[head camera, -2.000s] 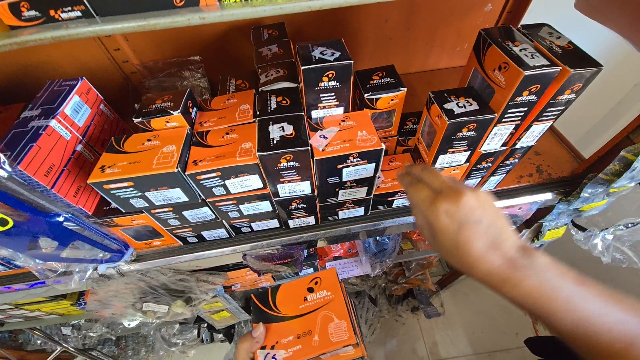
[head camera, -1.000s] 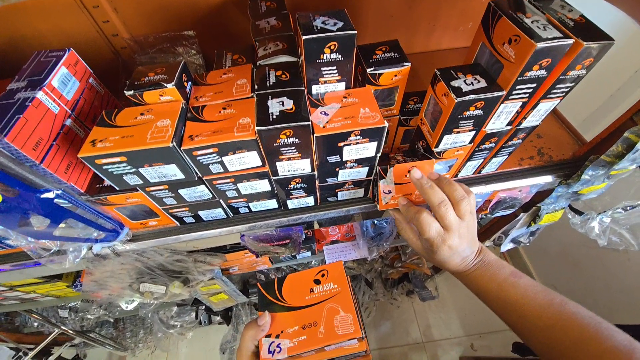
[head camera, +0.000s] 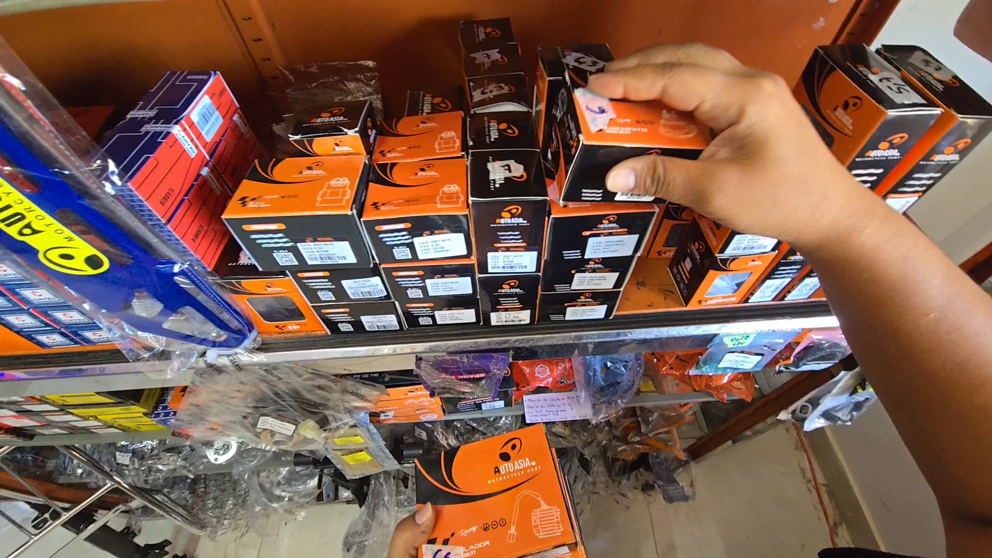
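Observation:
My right hand (head camera: 721, 139) grips an orange and black motorcycle-part box (head camera: 635, 136) from its right end, thumb on the front face and fingers over the top. That box is just above the front of a stack of similar boxes (head camera: 593, 232); whether it touches the stack is unclear. Low in the view, my left hand (head camera: 411, 533) holds an orange Auto Asia box (head camera: 500, 496) at its left edge, with a drawing of a part and a wire on its face. Only the thumb side of this hand shows.
More orange and black boxes (head camera: 298, 209) stand in rows on the shelf, whose metal front edge (head camera: 542, 339) runs across. Red boxes (head camera: 182, 147) and a blue wrapped package (head camera: 101, 225) are at left. Tall boxes (head camera: 868, 116) stand at right. Plastic-bagged parts (head camera: 287, 411) fill the lower shelf.
My right hand has moved up and left from a box at the shelf's front edge and now holds another box above the stack. My left hand still holds its box low down.

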